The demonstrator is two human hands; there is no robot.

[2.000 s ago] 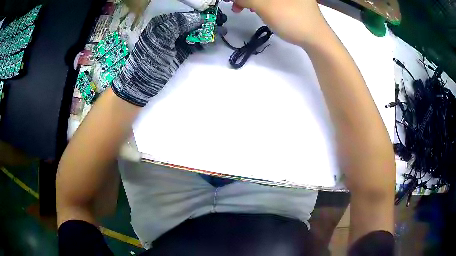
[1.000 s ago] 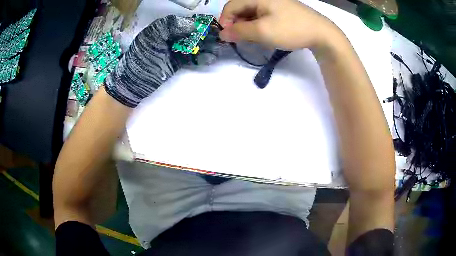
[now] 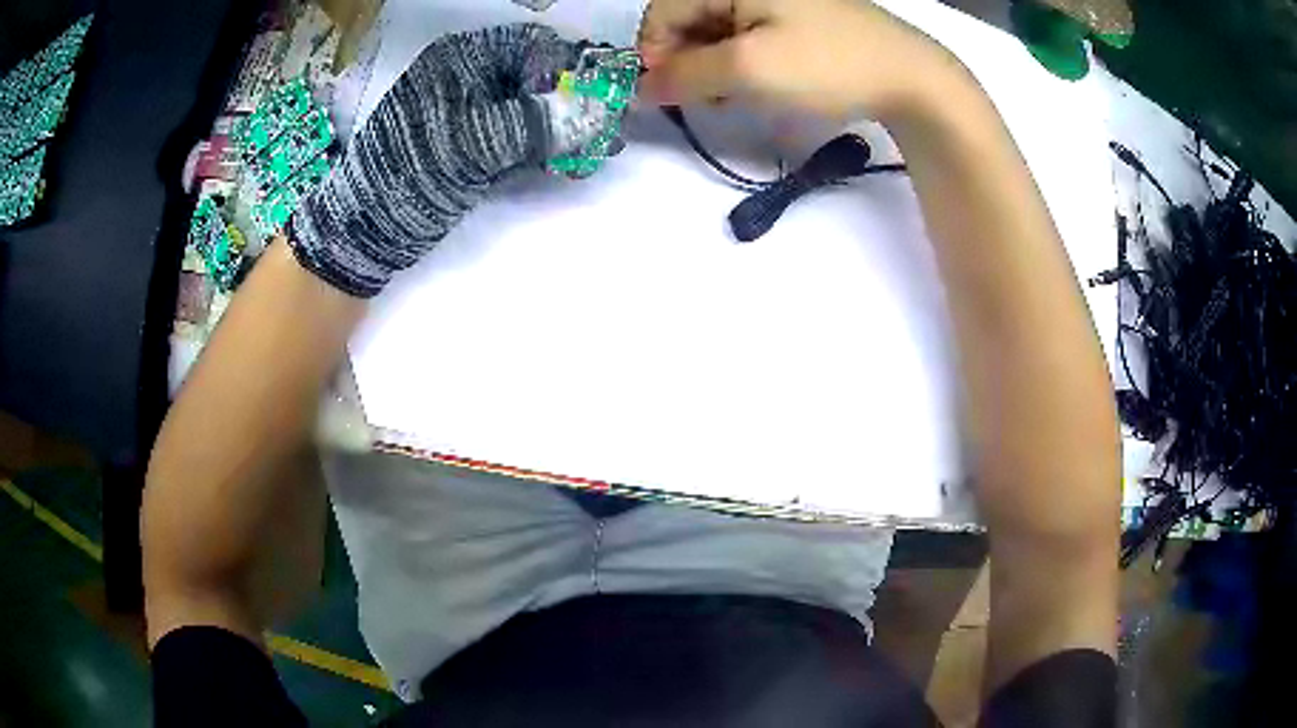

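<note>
My left hand (image 3: 462, 135), in a grey-black knitted glove, holds a small green circuit board (image 3: 595, 117) by its edge at the top centre. My bare right hand (image 3: 761, 57) is at the board's right edge, its thumb and fingertips closed on the thin end of a black cable. The cable's tied bundle (image 3: 797, 188) lies on the white paper (image 3: 654, 341) below my right hand. A thin loop of cable runs from the bundle up to my fingers. The exact contact between lead and board is too small to tell.
Loose green boards (image 3: 282, 150) lie left of the paper. Rows of boards (image 3: 36, 121) are on a black surface (image 3: 100, 270) at far left. A large pile of black cables (image 3: 1216, 334) lies at right. A green object (image 3: 1050, 40) is at the top right.
My right hand came down to the board and took the cable's thin end. The bundle has shifted right. My left hand has turned the board. The white object at the top has gone from view.
</note>
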